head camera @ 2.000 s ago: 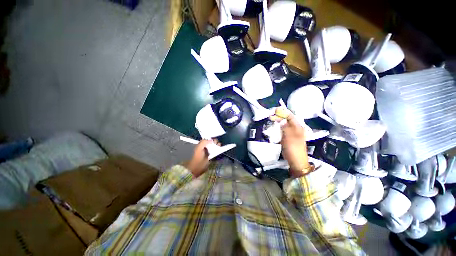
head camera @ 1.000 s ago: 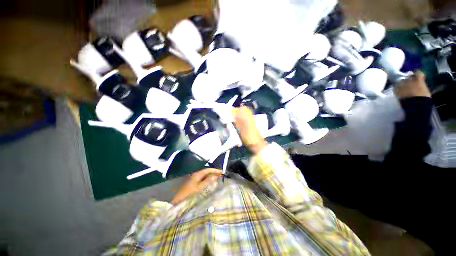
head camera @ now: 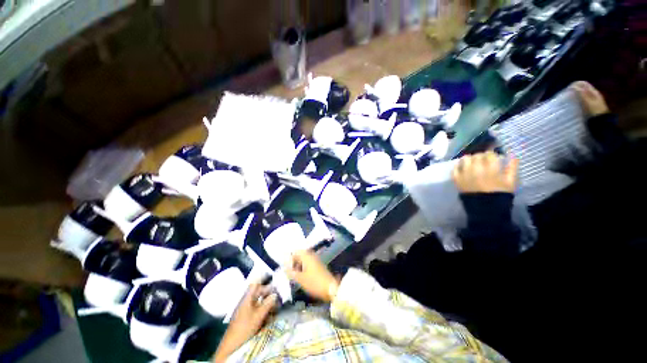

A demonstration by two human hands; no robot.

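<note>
White-and-black security cameras (head camera: 221,289) lie in crowded rows on the green-matted bench, with white antennas and mounting bases. My left hand (head camera: 253,310) is at the bottom centre, its fingers on a white part (head camera: 281,283) at the near edge of the rows. My right hand (head camera: 310,273) is just to the right, fingers bent, close to the same white part and below a camera (head camera: 285,242). The picture is blurred, so I cannot tell whether my right hand grips anything.
A person in dark sleeves on the right holds ribbed clear bags (head camera: 543,138) with both hands (head camera: 487,172). A bright white stack (head camera: 252,132) lies over the cameras. A bagged camera (head camera: 289,57) stands behind, and black-and-white parts (head camera: 528,35) lie at the far right.
The view has swung right along the bench. My hands have come close together at the near edge. The other person's hands, with ribbed bags, have come into fuller view.
</note>
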